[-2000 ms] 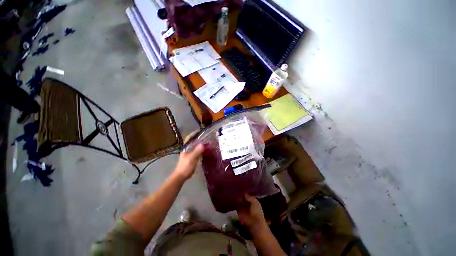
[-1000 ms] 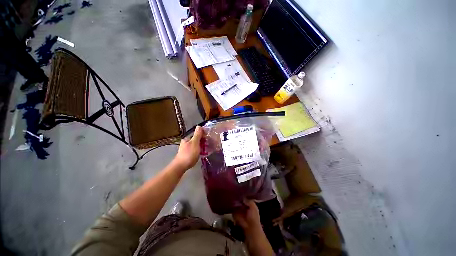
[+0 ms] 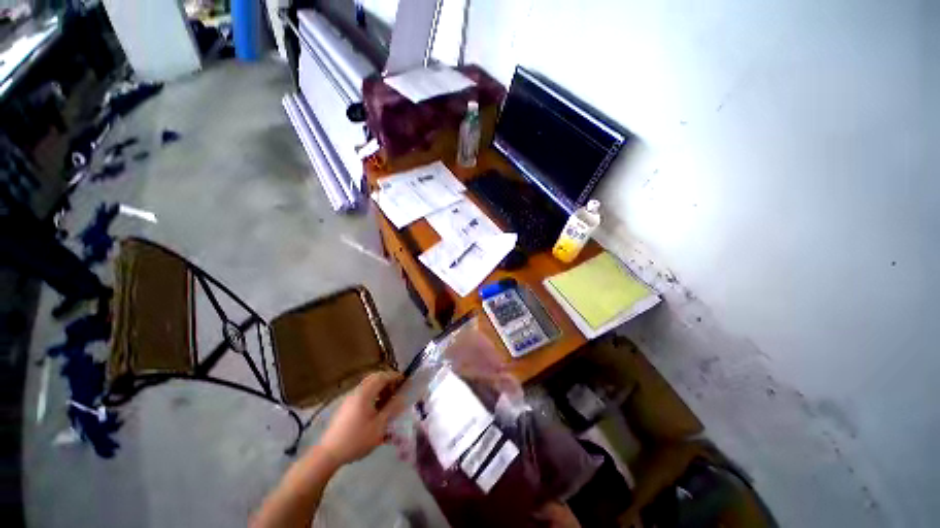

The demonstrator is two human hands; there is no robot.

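Note:
A maroon garment in a clear poly bag [image 3: 505,454] with white labels is held low in front of me, tilted, a black strip along its top edge. My left hand [image 3: 361,415] grips the bag's upper left corner. My right hand [image 3: 557,515] is at the bag's lower edge, mostly cut off by the picture's bottom; only a small blurred part shows, with the bag against it.
The desk [image 3: 412,239] bears spec sheets [image 3: 469,258], a calculator [image 3: 518,318], keyboard [image 3: 515,209], monitor [image 3: 557,134], two bottles and a yellow-green notepad [image 3: 598,290]. A folding chair [image 3: 332,345] stands left. Open boxes [image 3: 660,397] sit right of the bag. A person's legs show far left.
The view has tipped up, so the desk and bag sit lower. The bag has moved down and tilted, uncovering the calculator. The right hand has dropped mostly out of the picture.

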